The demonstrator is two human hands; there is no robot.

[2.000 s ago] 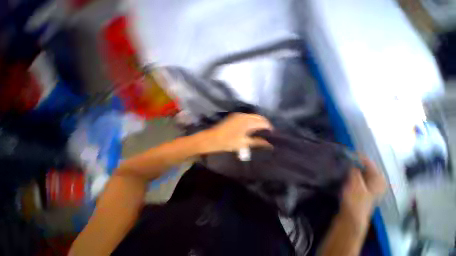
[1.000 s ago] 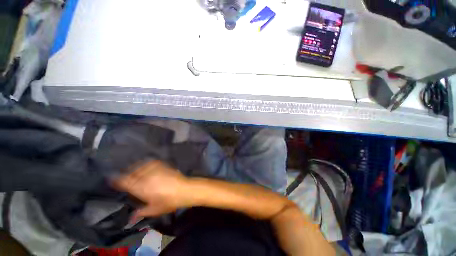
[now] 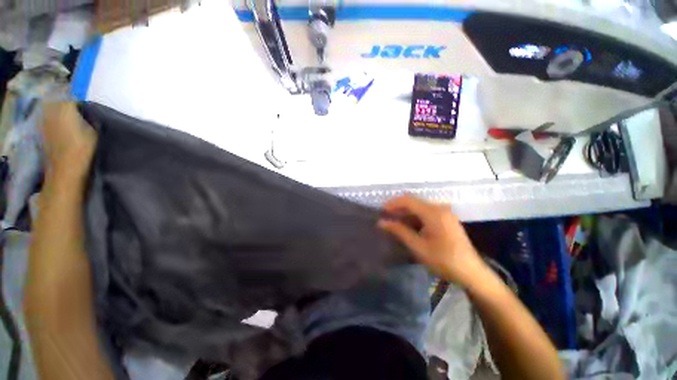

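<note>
A dark grey garment is stretched between my two hands, over the lap and the left front of the white machine table. My left hand, blurred, holds its upper left corner at the table's left edge. My right hand pinches its right end between thumb and fingers at the table's front edge. The upper edge runs slanting down from left to right. The presser foot and needle area of the sewing machine is behind the cloth and does not touch it.
A lit smartphone lies on the machine bed, with a small blue item left of it. A dark and silver metal piece, a red item and black loops lie at right. Light grey cloth is heaped at lower right.
The view has shifted, bringing the machine head into sight. The dark garment, bunched at lower left before, is now spread out over the table's front edge. Both hands now hold it.
</note>
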